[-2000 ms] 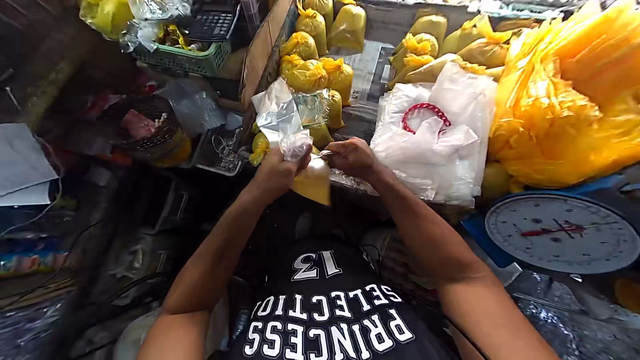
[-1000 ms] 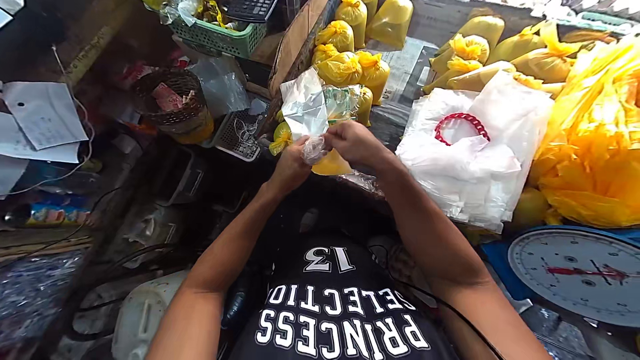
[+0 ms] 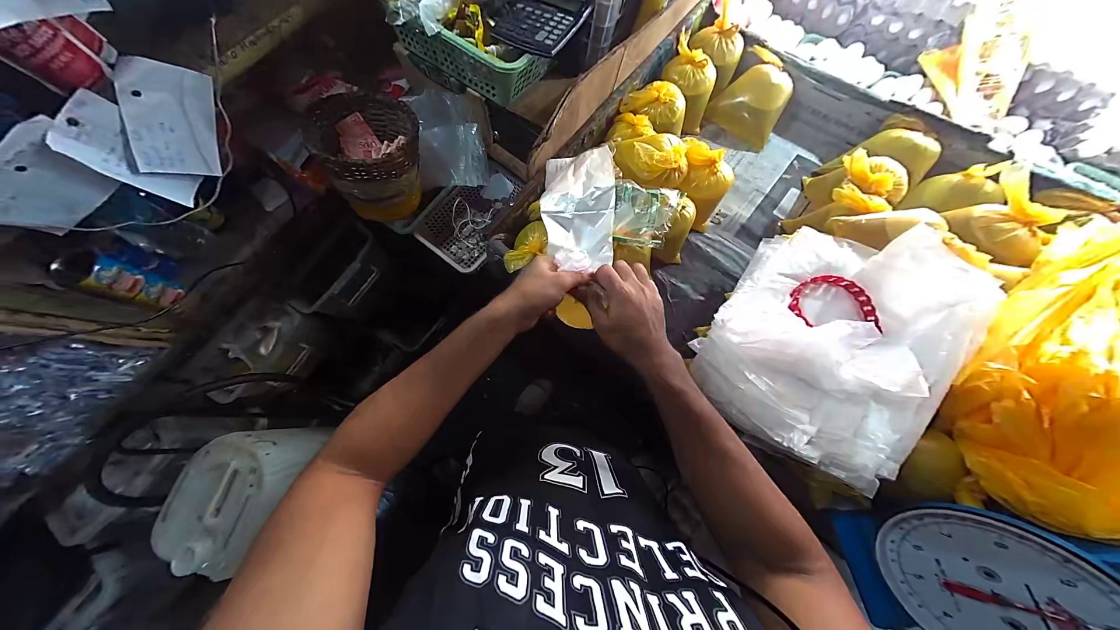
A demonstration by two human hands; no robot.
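Observation:
A clear plastic bag [image 3: 577, 210] stands between my hands, its loose upper part spread above my fingers and its lower part, with something yellow in it, hanging below. My left hand [image 3: 542, 293] pinches the gathered neck from the left. On the right side of the same neck, my right hand [image 3: 628, 306] grips with bent fingers. Just behind the hands sit tied yellow bags [image 3: 652, 157]. A stack of white plastic bags [image 3: 814, 385] lies to the right, with a red ring [image 3: 836, 302] on top.
A dial scale [image 3: 989, 569] is at the lower right, below a bundle of yellow plastic bags [image 3: 1041, 394]. More filled yellow bags [image 3: 962, 192] lie behind the white stack. Leftward are a woven basket [image 3: 367, 166], a green basket [image 3: 481, 66] with a calculator [image 3: 542, 22], and a plastic jug [image 3: 236, 499].
Both hands have come close together at the bag's neck; two seconds ago they were slightly apart with more of the yellow lower part showing. The view has shifted left.

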